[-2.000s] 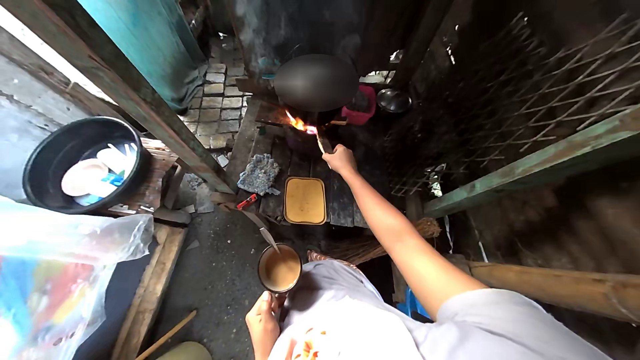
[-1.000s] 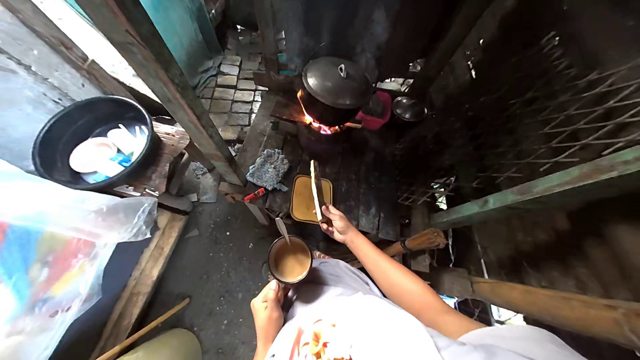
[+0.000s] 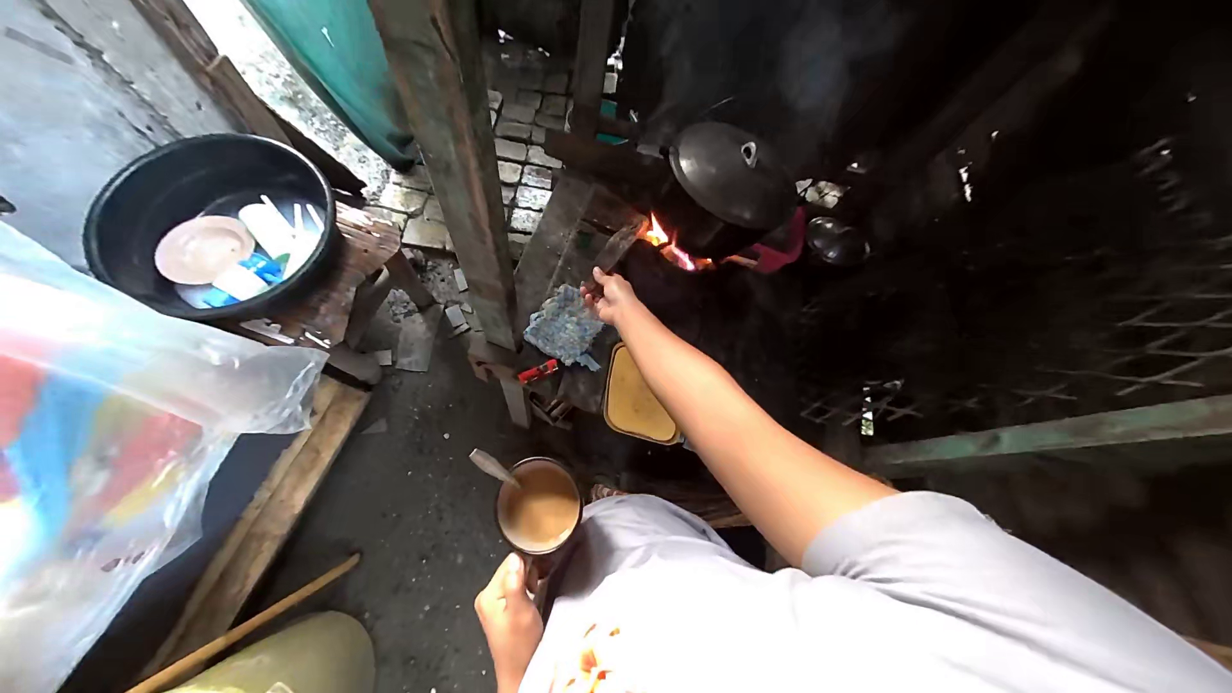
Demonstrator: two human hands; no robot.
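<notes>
My left hand (image 3: 510, 616) grips the handle of a dark-rimmed mug (image 3: 539, 510) at the lower middle. The mug holds a milky brown drink and a metal spoon (image 3: 493, 467) leans in it. My right hand (image 3: 611, 296) reaches to the left front of the fire, its fingers at the near end of a piece of firewood (image 3: 621, 245). The wood's far end is beside the flames (image 3: 674, 248) under a dark lidded pot (image 3: 733, 178). Below my right hand lie a crumpled grey-blue cloth (image 3: 564, 327) and a small red packet (image 3: 537, 372). My forearm partly covers a yellow rectangular lid or tray (image 3: 635, 399).
At left, a black basin (image 3: 101, 241) with plates stands on a wooden stand (image 3: 366, 236); clear plastic (image 3: 260, 375) hangs in front. A wooden post (image 3: 462, 164) stands left of the fire. A metal lid (image 3: 837, 241) lies right of the pot; a green rail (image 3: 1059, 430) crosses at right.
My right hand has moved from in front of the fire to its left side, carrying the wood from upright to beside the flames. My left hand still holds the mug.
</notes>
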